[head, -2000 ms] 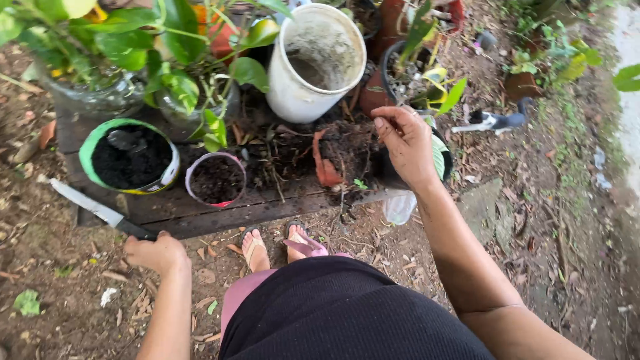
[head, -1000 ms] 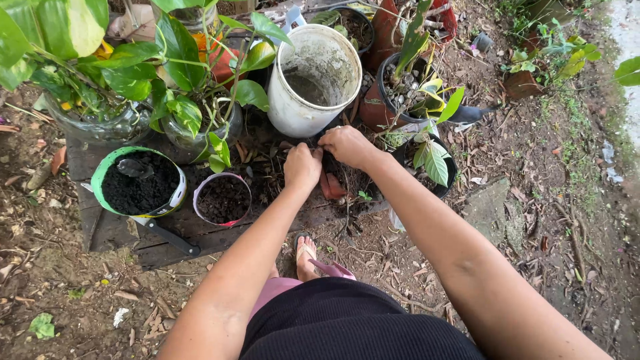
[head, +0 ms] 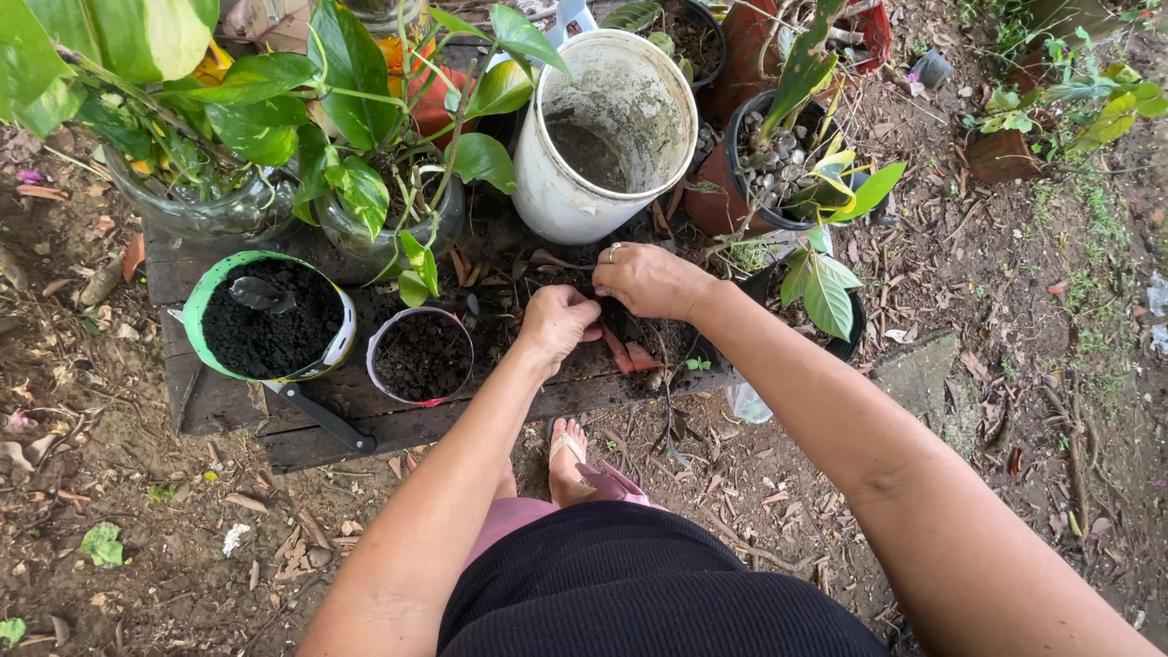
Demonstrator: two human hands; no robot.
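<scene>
My left hand and my right hand are close together over soil and roots on the wooden bench, in front of the white plastic bucket. Both have fingertips pinched; what lies between them is too small to tell. Just below my hands lies a reddish broken piece. To the left stand a small round pot of soil and a larger green-rimmed container of dark soil with a small scoop in it. The knife's black handle sticks out from beneath that container.
Glass jars with leafy pothos stand at the back left of the wooden bench. A brown pot with pebbles and a plant is right of the bucket. A dark pot sits near my right forearm.
The knife that my left hand held two seconds ago now lies on the bench. My left hand has moved right to the soil and roots, beside my right hand.
</scene>
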